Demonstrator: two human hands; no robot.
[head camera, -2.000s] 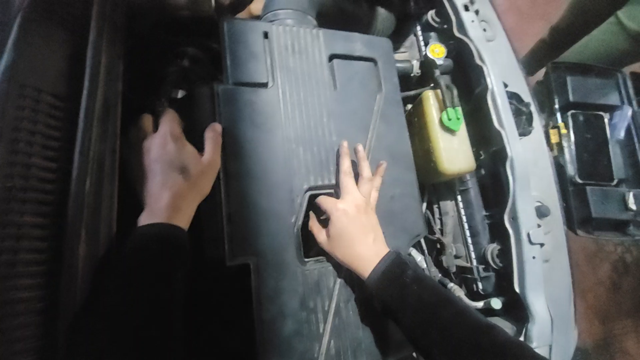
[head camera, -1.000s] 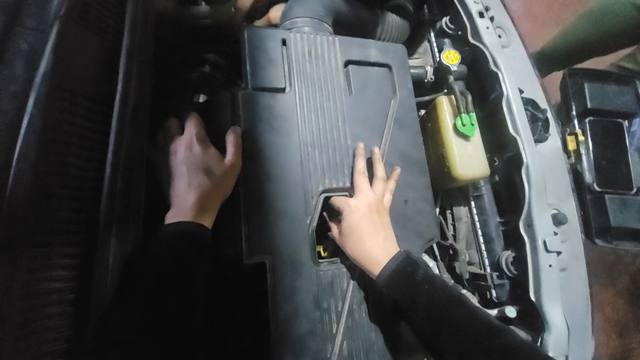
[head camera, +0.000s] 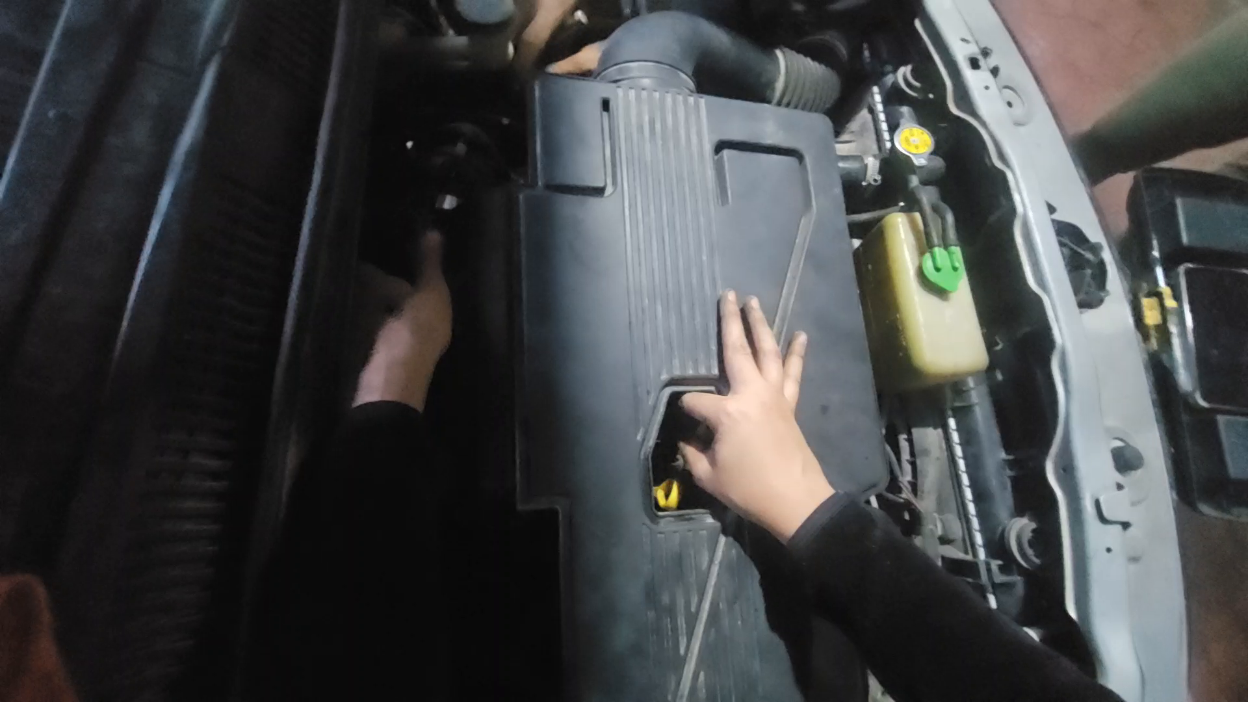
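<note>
A black plastic engine cover fills the middle of the engine bay. My right hand lies on it with three fingers spread flat, while its thumb and forefinger reach into the cover's opening; whether they pinch anything is hidden. Within that opening, just left of the fingertips, a yellow dipstick handle shows. My left hand is down in the dark gap left of the cover, its fingers mostly lost in shadow, so what it touches cannot be seen. A black intake hose joins the cover's top end.
Right of the cover stand a yellowish coolant reservoir with a green cap and a radiator cap. Beyond is the metal front edge of the bay, then a black case. Another person's hand is by the hose.
My left hand has gone deeper into the dark gap, and its fingers are now less visible. My right hand remains at the opening. The view has shifted somewhat.
</note>
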